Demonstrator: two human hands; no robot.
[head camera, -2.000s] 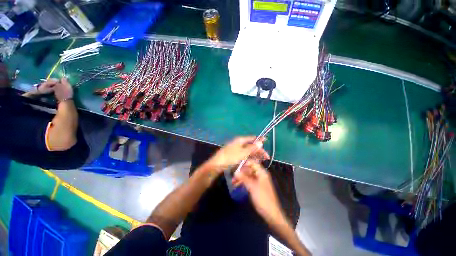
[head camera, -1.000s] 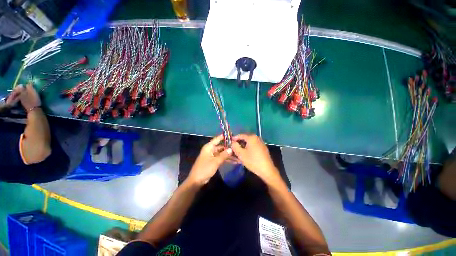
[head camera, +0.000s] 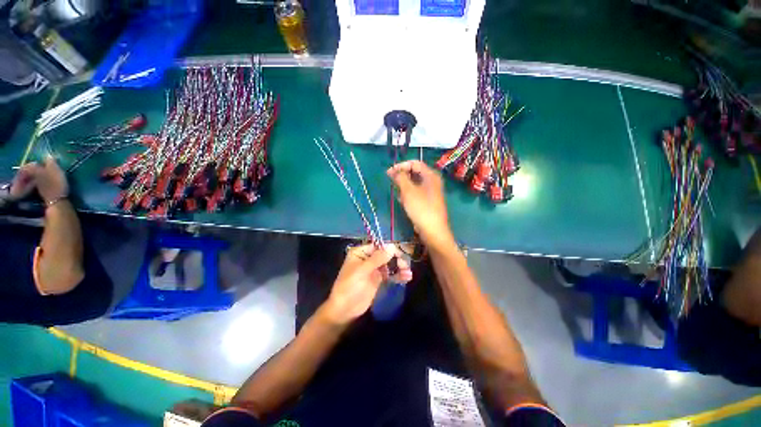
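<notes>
My left hand (head camera: 364, 279) is closed around the connector end of a wire harness (head camera: 365, 215) above my lap at the bench's front edge. Its thin wires fan up and away over the green mat. A dark red wire runs from this hand up to my right hand (head camera: 420, 196), whose fingertips pinch it just below the twisting head (head camera: 400, 123). That black pronged fitting is low on the front of the white machine (head camera: 406, 71). The connector is mostly hidden by my left fingers.
A large left harness pile (head camera: 204, 138) lies left of the machine. A smaller right harness bunch (head camera: 488, 142) lies just right of it. More harnesses (head camera: 688, 208) lie far right. A blue tray (head camera: 148, 42) and pale tubes (head camera: 71, 110) are back left. A neighbour's arm (head camera: 57, 238) is at left.
The harness first came from the right bunch into my hands over my lap. My right hand has since moved forward to the twisting head with a wire, while my left hand keeps the connector.
</notes>
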